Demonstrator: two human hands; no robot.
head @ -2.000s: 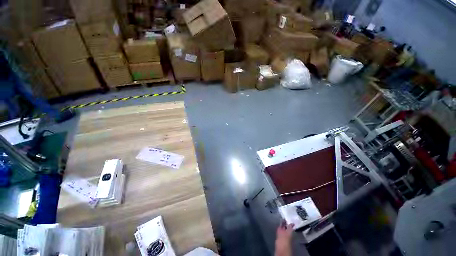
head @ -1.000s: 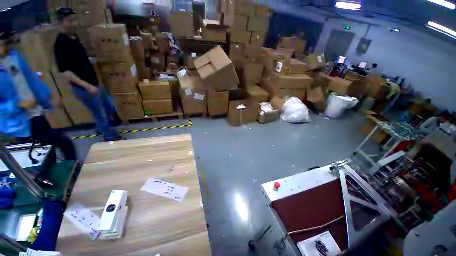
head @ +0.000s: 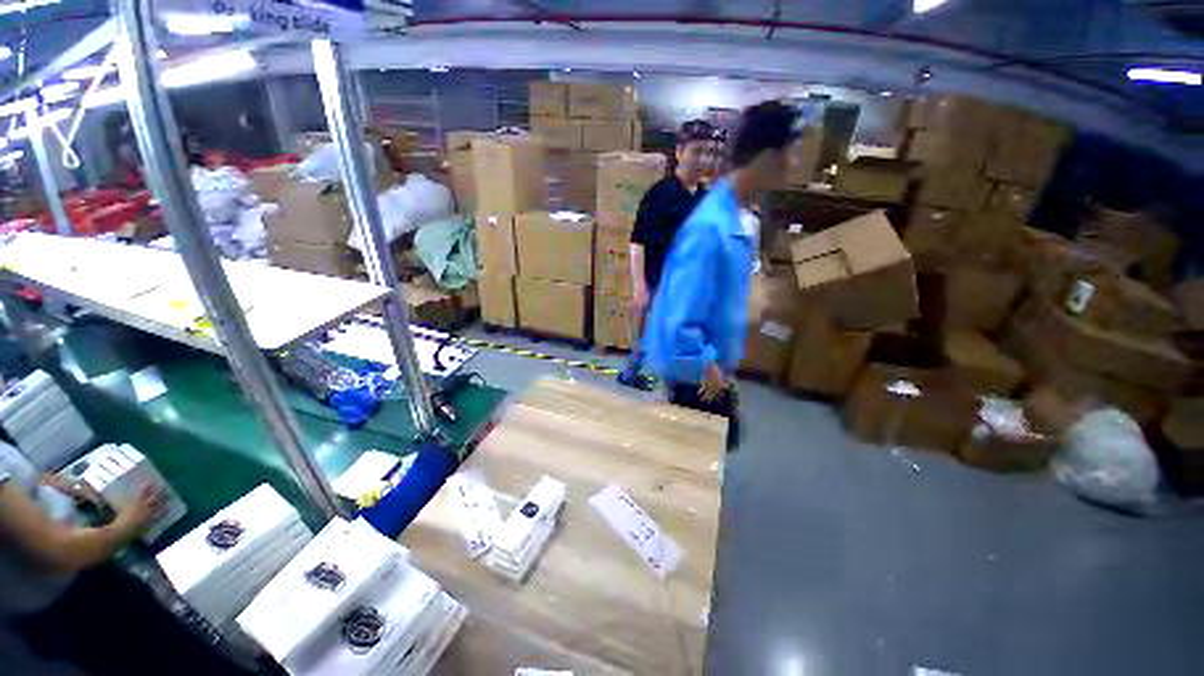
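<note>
Neither my left hand nor my right hand is in view. Stacks of flat white product boxes (head: 359, 627) with dark round coil-like pictures lie at the lower left, beside the wood-grain table (head: 601, 614). Another such stack (head: 227, 535) is just behind them. On the table lies a small pile of narrow white boxes (head: 528, 526) with a dark spot on top. One printed paper sheet (head: 636, 528) lies right of this pile. Another paper sheet (head: 474, 512) lies partly beside it on the left.
At the far left, another person's hand (head: 143, 508) touches white boxes on the green-topped line. Metal posts (head: 218, 284) rise there. Two people, one in a blue shirt (head: 706, 284), are behind the table. Brown cartons (head: 858, 271) are piled beyond the floor tape.
The view has swung left and up. The hand at the product box on the machine bed has left the picture, as has the machine. The two people now appear behind the table.
</note>
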